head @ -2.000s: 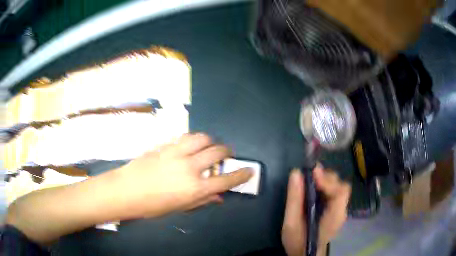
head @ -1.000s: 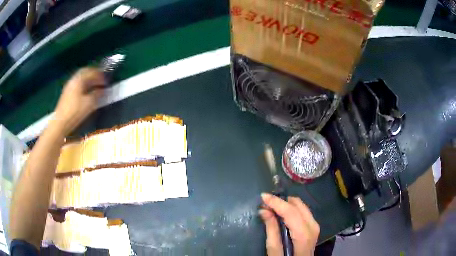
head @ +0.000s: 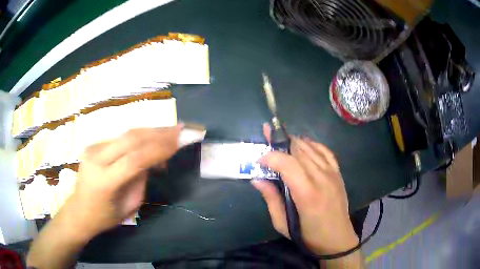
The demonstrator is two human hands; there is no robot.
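Note:
A phone unit (head: 223,160) lies in front of me, its white panel to the left and a board with a blue patch to the right. My right hand (head: 310,186) pinches the unit's right end and also holds the soldering iron (head: 270,97), whose silvery tip points up and away over the mat. My left hand (head: 118,176) is blurred, left of the unit. A small white piece that looks like an LCD module (head: 192,135) shows at its fingertips, just above the unit's left end. Stacked LCD modules (head: 142,65) lie in rows with orange edges, the lower rows partly behind my left hand.
A red-and-white tin (head: 360,92) with silvery contents stands right of the iron tip. Behind it are the fume fan (head: 342,26) and a cardboard piece (head: 410,8). A black box with a yellow strip (head: 398,132) and cords is at right. A thin strand (head: 184,209) lies near me.
My left hand has come back from the green conveyor to the module rows and now has a white piece. My right hand now also holds a phone unit. The view has shifted.

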